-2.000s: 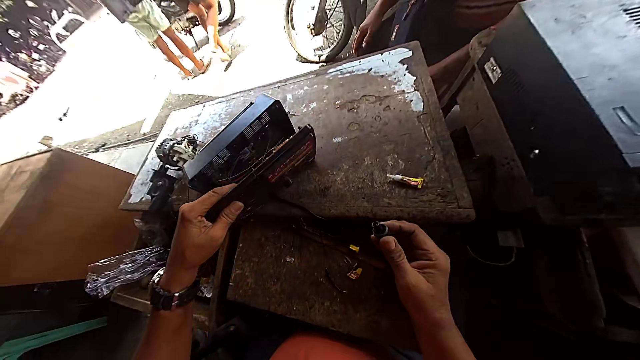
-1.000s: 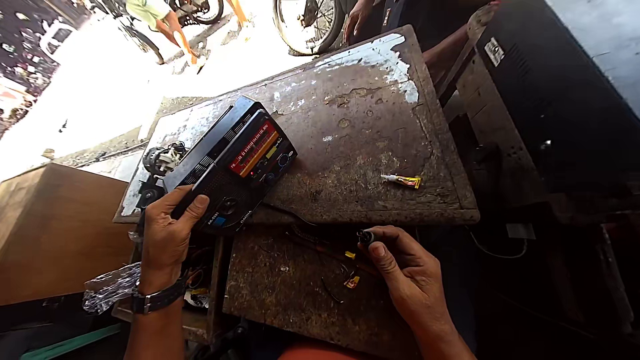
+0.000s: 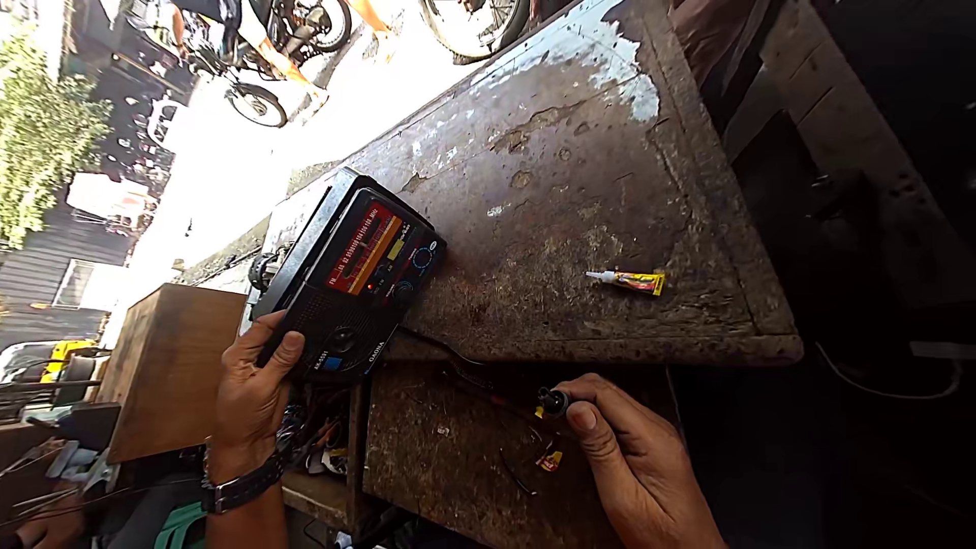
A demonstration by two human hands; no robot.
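My left hand [image 3: 255, 381], with a watch on its wrist, grips the lower left end of a black portable radio [image 3: 358, 282]. The radio tilts over the left side of a worn wooden table, its red and orange tuning dial facing up and a small red light glowing on it. Between thumb and fingers of my right hand [image 3: 621, 446] is a small round black part [image 3: 554, 402], perhaps a plug or knob. A black cable [image 3: 450, 351] runs from beneath the radio toward the right; its far end is hidden in shadow. A small glue tube [image 3: 629, 281] lies on the table.
The wooden table [image 3: 549, 183] has a lower wooden shelf [image 3: 427, 450] in front, with scraps and a yellow-red piece [image 3: 550, 460]. A wooden box [image 3: 171, 366] stands at left. Dark furniture is at right. Beyond are motorcycles [image 3: 305, 38] and people's legs.
The radio, seen more from its edge two seconds ago, has been turned so its front faces up. My left hand has turned with it. My right hand keeps its hold on the black part.
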